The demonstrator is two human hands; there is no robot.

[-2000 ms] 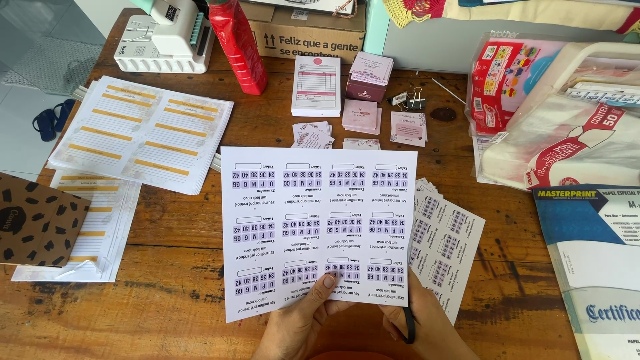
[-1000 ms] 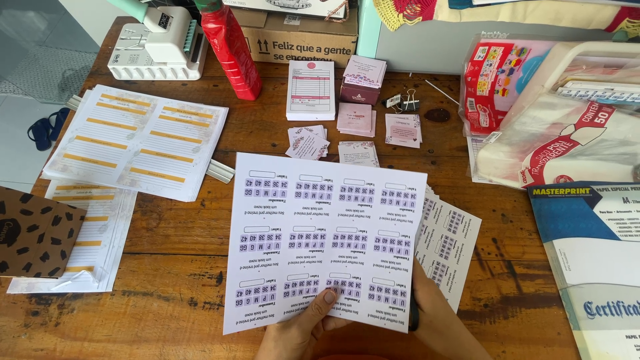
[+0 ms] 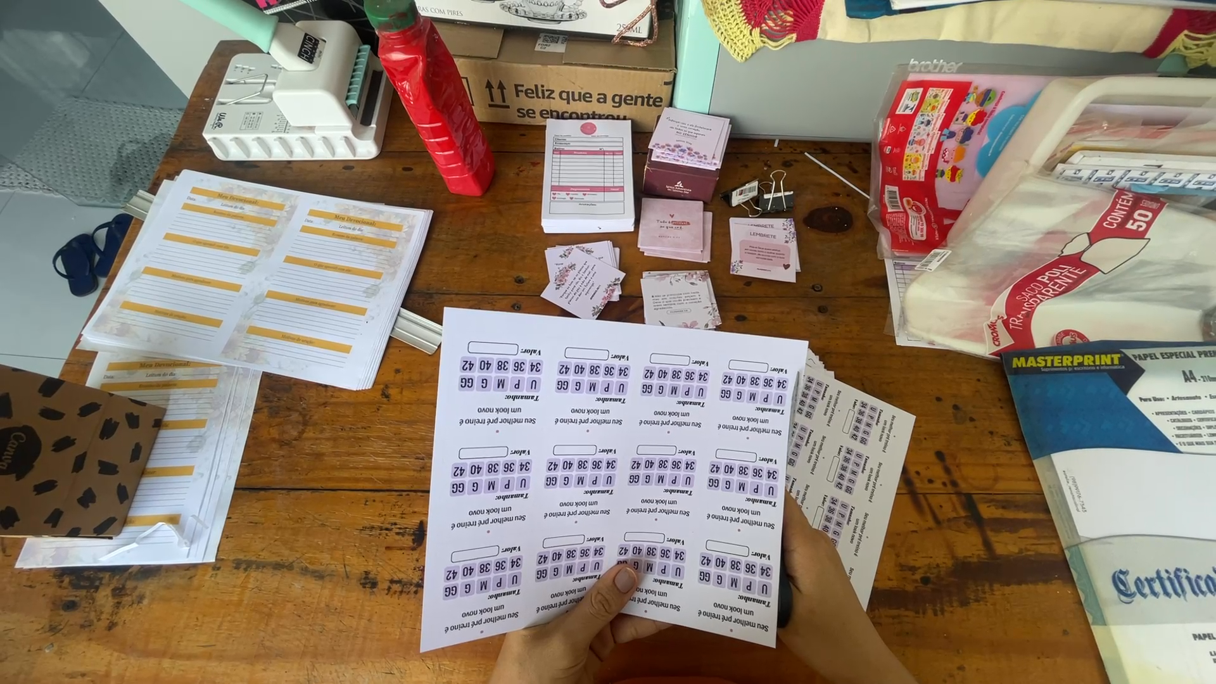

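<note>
A printed sheet of clothing tags (image 3: pixel 608 427), its text upside down, is held up over the table. My left hand (image 3: pixel 579 632) grips its lower edge, thumb on the front and fingers behind. My right hand (image 3: pixel 822 608) is at the sheet's lower right edge, partly hidden behind it; a bit of black handle (image 3: pixel 785 600), perhaps of scissors, shows at that hand. More printed tag sheets (image 3: pixel 869 446) lie on the table behind, to the right of the held sheet.
Lined sheets (image 3: pixel 256 275) lie left, near a patterned box (image 3: pixel 71 456). Behind stand a white punch machine (image 3: pixel 294 95), a red bottle (image 3: pixel 437 104) and small card stacks (image 3: pixel 674 228), with binder clips (image 3: pixel 774 195). Plastic bag packs (image 3: pixel 1064 247) and a paper pack (image 3: pixel 1121 456) lie right.
The held sheet has shifted a little and its tilt has changed. My left hand keeps its hold on the lower edge. The black handle at my right hand shows less than two seconds ago.
</note>
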